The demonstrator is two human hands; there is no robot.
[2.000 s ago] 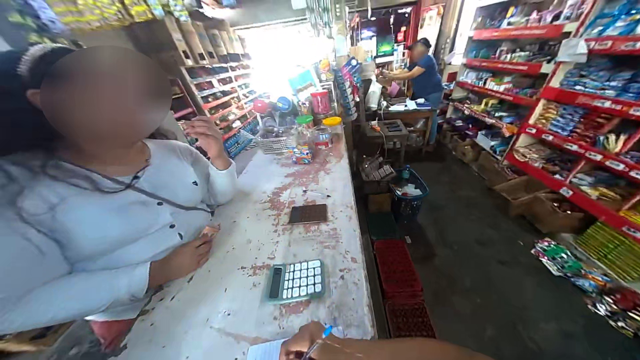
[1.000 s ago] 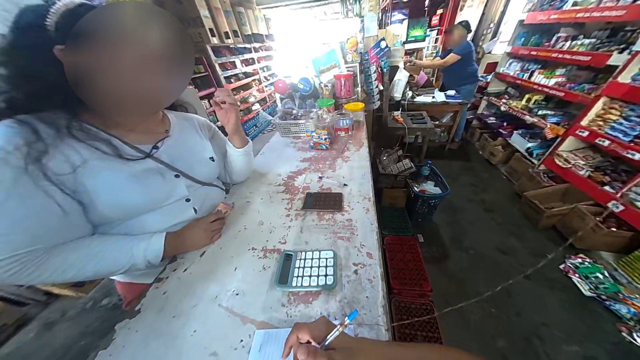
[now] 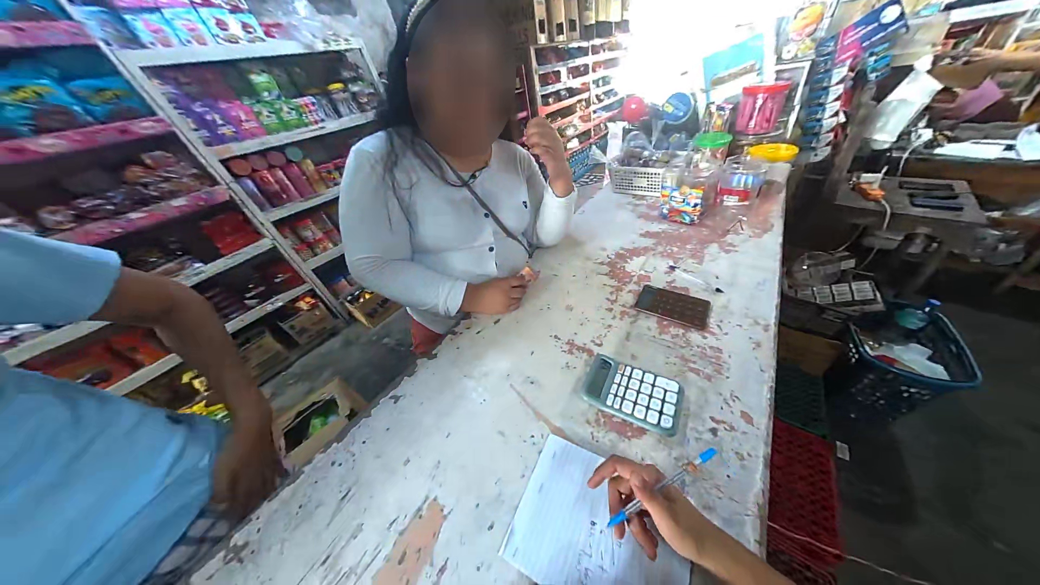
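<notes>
My right hand (image 3: 650,504) holds a clear ballpoint pen (image 3: 678,475) with blue ends, over a sheet of lined paper (image 3: 552,504) that bears handwriting. The paper lies on the worn, white-painted counter (image 3: 479,406). Just beyond the hand is a pale green calculator (image 3: 634,393) with white keys. Farther along lies a dark brown phone-like slab (image 3: 673,306), and past it a thin pen (image 3: 695,279). My left hand is out of view.
Across the counter stands a person in a white shirt (image 3: 479,227); another in a light blue shirt (image 3: 89,471) is at the left. Jars (image 3: 739,180) and a white basket (image 3: 636,180) stand at the far end. A dark basket (image 3: 910,382) and red crates (image 3: 804,487) sit right of the counter.
The view has swung left, bringing in the person in light blue and the left shelves. More of the paper and its handwriting now shows. The pen remains in my right hand.
</notes>
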